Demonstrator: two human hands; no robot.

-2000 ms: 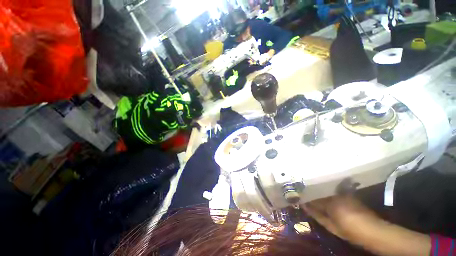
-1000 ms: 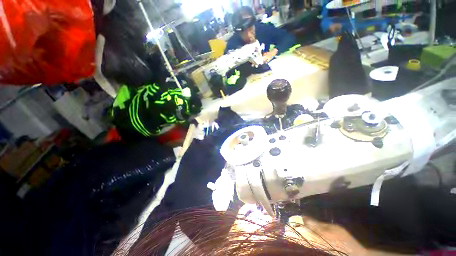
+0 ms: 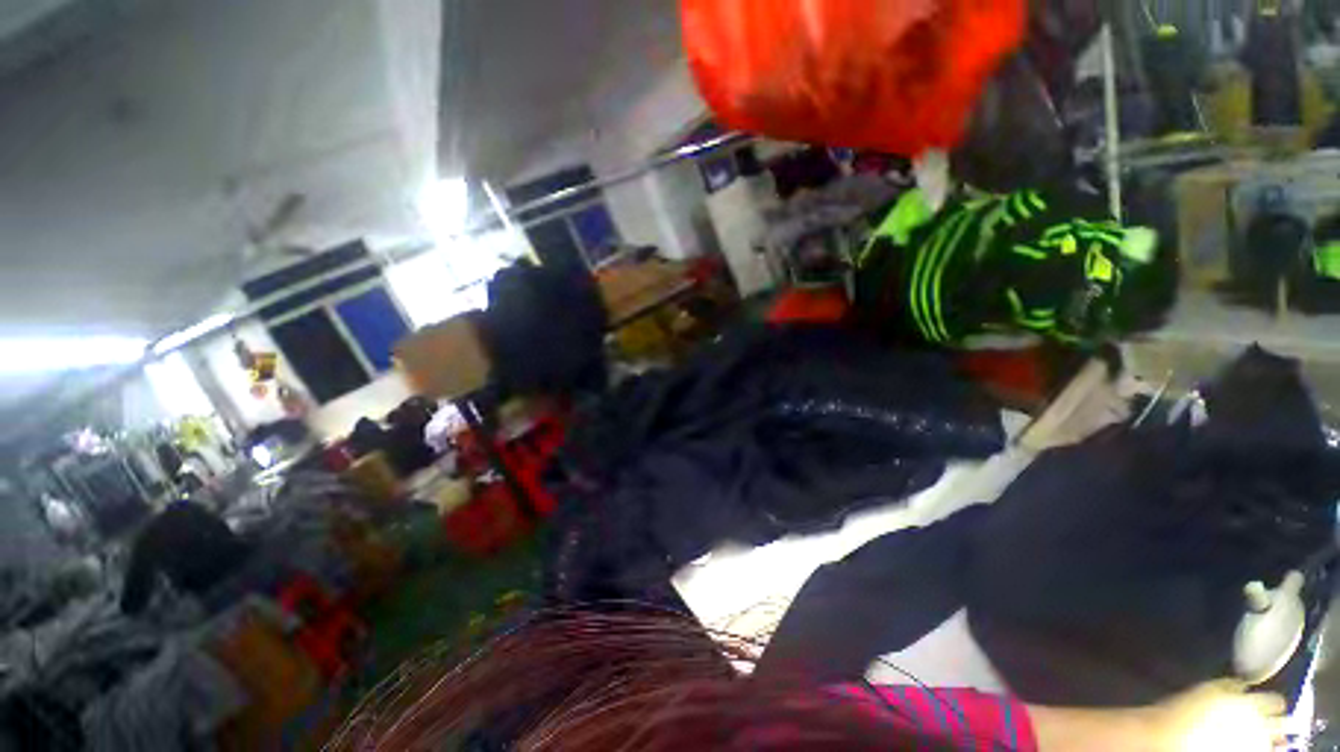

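Observation:
My left hand [image 3: 1212,720] is at the bottom right edge, coming from a pink-red sleeve. It is overexposed and partly cut off, so its fingers and any hold cannot be made out. Dark matte cloth [image 3: 1117,544] lies on the pale table [image 3: 764,566] just beyond the hand. More dark cloth with a line of sparkling specks [image 3: 867,419] is heaped to its left. A white bulb-shaped machine part [image 3: 1268,629] stands right above the hand. The rest of the sewing machine is outside the picture. My right hand is not in view.
A red-orange plastic bag [image 3: 852,66] hangs above. A black bundle with neon green stripes [image 3: 1014,272] lies behind the dark cloth. Red crates [image 3: 500,500] and cloth piles [image 3: 132,646] stand on the left. Hair covers the bottom centre.
The view has swung left, so the machine head and the person opposite have left the picture. My left hand and sleeve now show; the hand seen earlier under the machine arm is out of view.

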